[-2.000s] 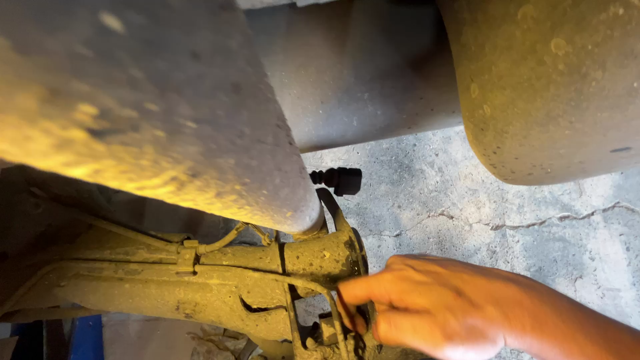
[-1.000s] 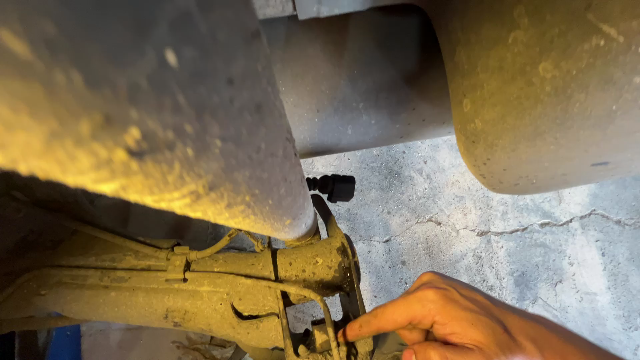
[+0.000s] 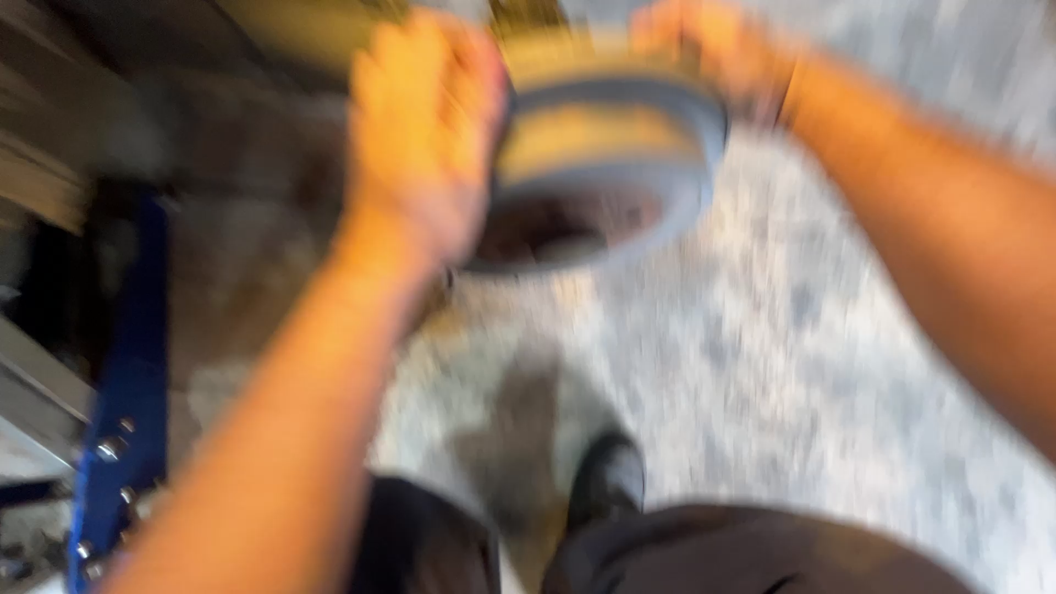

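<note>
A round metal brake disc, blurred by motion, is at the upper middle, tilted so that its ring-shaped rim and dark hollow centre show. My left hand grips its left edge. At the disc's upper right edge my right hand holds on; part of that hand is cut off or blurred. Behind the disc, at the top, a yellowish-brown vehicle part shows only in small part.
A blue metal bar with bolts stands at the left beside a grey metal beam. My legs and a dark shoe are at the bottom, over a mottled concrete floor.
The view has swung down to the floor and my legs. My right hand was at the dirty axle parts; now both hands hold the brake disc, which the earlier frames do not show.
</note>
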